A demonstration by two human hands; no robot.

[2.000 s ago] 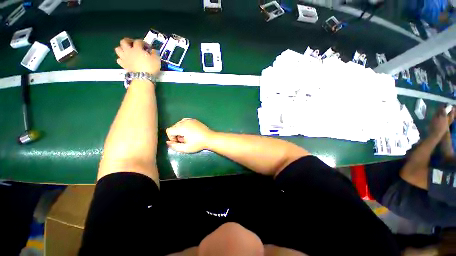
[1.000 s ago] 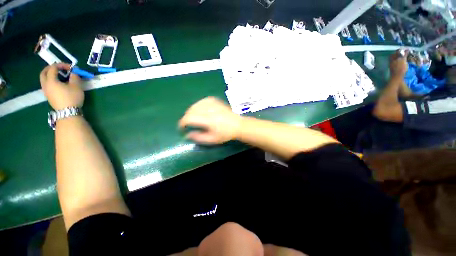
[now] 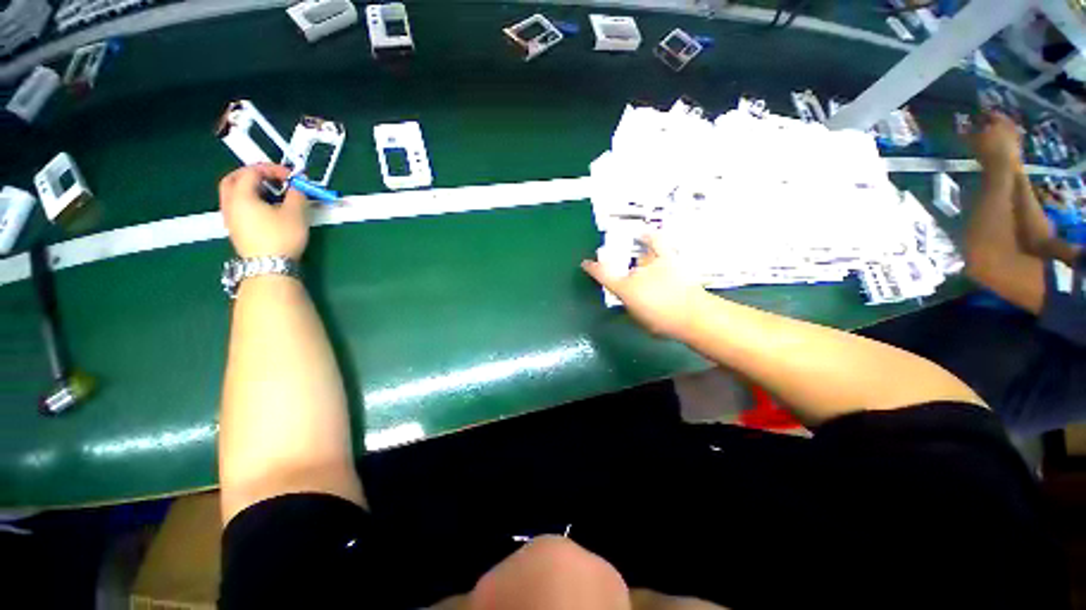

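Note:
My left hand (image 3: pixel 264 212), with a watch on the wrist, is closed on the near end of a white device half-assembly (image 3: pixel 247 131) at the edge strip. A second half-assembly (image 3: pixel 319 143) stands just right of it, with a blue piece (image 3: pixel 312 188) below. A white front cover (image 3: pixel 403 156) lies further right on the belt. My right hand (image 3: pixel 644 286) is at the left end of the stack of covers (image 3: pixel 762 197), thumb apart from the fingers. The fingers touch the stack's near left corner; whether they grip a cover cannot be told.
A mallet (image 3: pixel 51 340) lies at the left. White housings (image 3: pixel 62 188) lie on the green belt (image 3: pixel 476 107) at left and along the far side. The white edge strip (image 3: pixel 476 195) crosses behind the bench. A person's arm (image 3: pixel 1010 221) is at the right. A carton (image 3: pixel 185 554) is below the bench.
My right hand has moved from over the bench to the stack's left end. My left hand stays at the half-assembly. The camera view has shifted, and the mallet is back in view.

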